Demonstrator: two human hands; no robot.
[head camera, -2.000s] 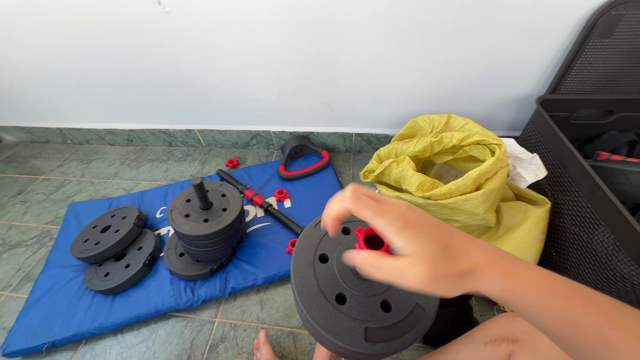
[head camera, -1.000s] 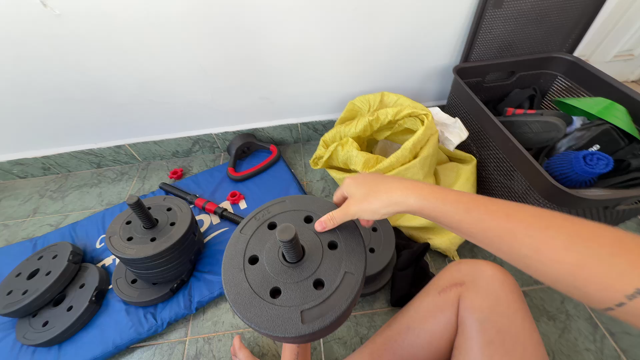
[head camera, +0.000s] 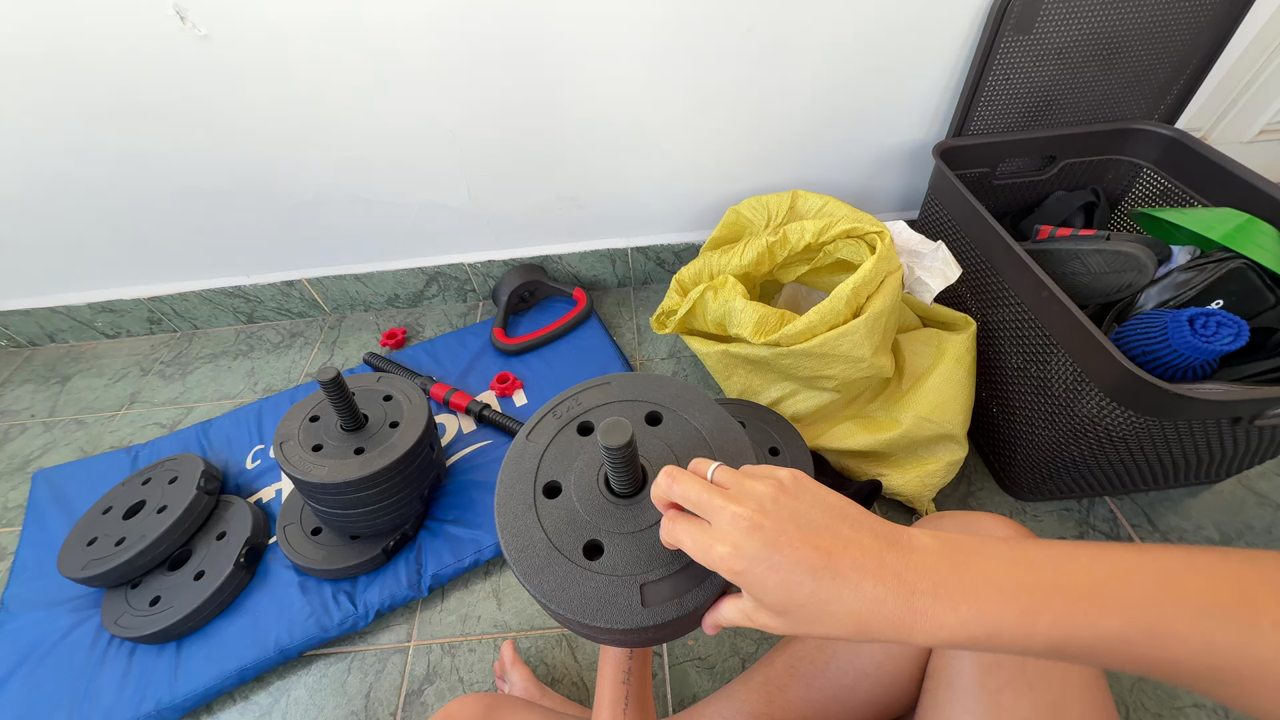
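My right hand (head camera: 745, 540) grips the right side of a large round black weight plate (head camera: 570, 590), its fingers on the face and its thumb at the rim. A threaded dumbbell bar (head camera: 620, 460) sticks up through the plate's centre with no nut visible on it. More plates (head camera: 772, 432) show behind, at the right. A bare forearm rises from below to the plate's underside; my left hand is hidden there. On the left, a second bar (head camera: 341, 400) stands in a stack of plates (head camera: 390, 450). Red star nuts (head camera: 505, 383) (head camera: 393, 338) lie near a black and red bar (head camera: 450, 396).
A blue mat (head camera: 330, 640) bears two loose plates (head camera: 140, 520) and a kettlebell handle (head camera: 535, 320). Behind my right hand stand a yellow woven sack (head camera: 900, 380) and an open black basket (head camera: 1040, 390) of gear. The wall runs along the back.
Two seconds ago my right hand was at a red star nut over the plate's centre; the nut is gone from there. The hand has moved to the plate's right side. The view has shifted right.
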